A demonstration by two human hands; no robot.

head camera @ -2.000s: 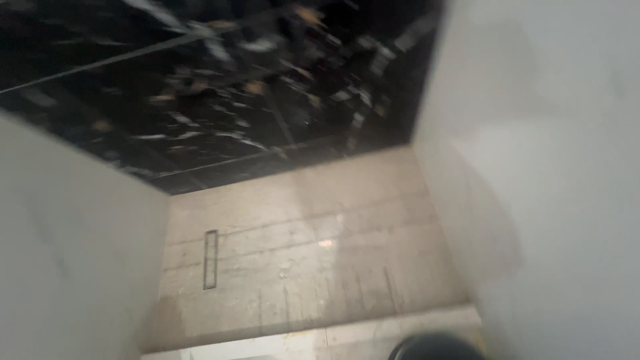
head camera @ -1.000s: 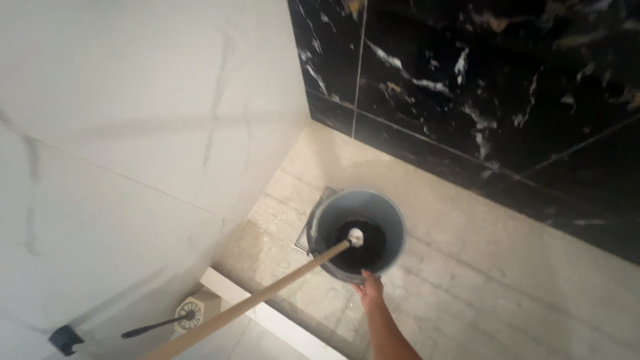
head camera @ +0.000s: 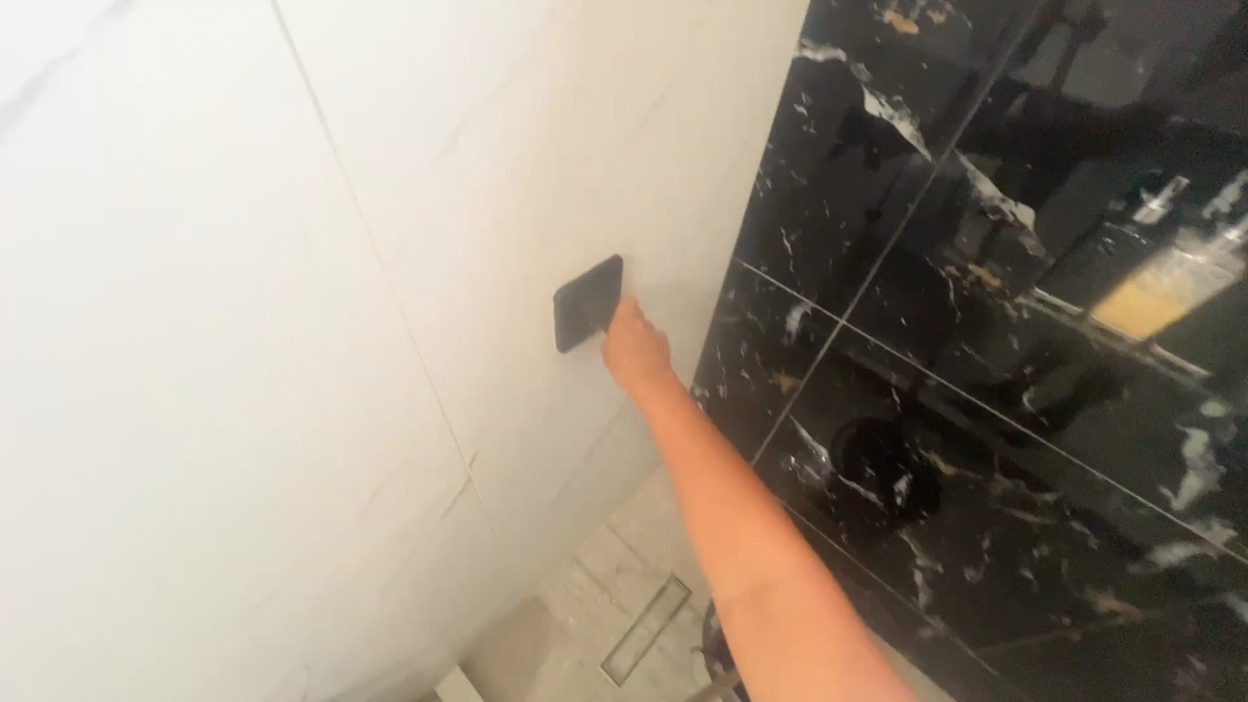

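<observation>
Against the white marbled wall, my right hand (head camera: 636,346) is at the right edge of a black square wall plate (head camera: 587,304), its fingers curled. Whether they grip a lever or knob there is hidden by the hand and the blur. My bare forearm reaches up from the lower right. Beside the forearm, low in the view, part of a round bucket (head camera: 715,639) shows on the floor, mostly hidden behind the arm. A short piece of a pole (head camera: 717,686) shows at the bottom edge. My left hand is out of view.
A rectangular floor drain (head camera: 645,631) lies left of the bucket. On the right stands a glossy black marbled tile wall (head camera: 916,390), where a pump bottle with yellow liquid (head camera: 1160,288) sits on a ledge. A pale raised edge (head camera: 456,685) shows at the bottom.
One second ago my right hand was at the bucket's rim; now it is up at the black wall plate. The view has turned toward the white wall.
</observation>
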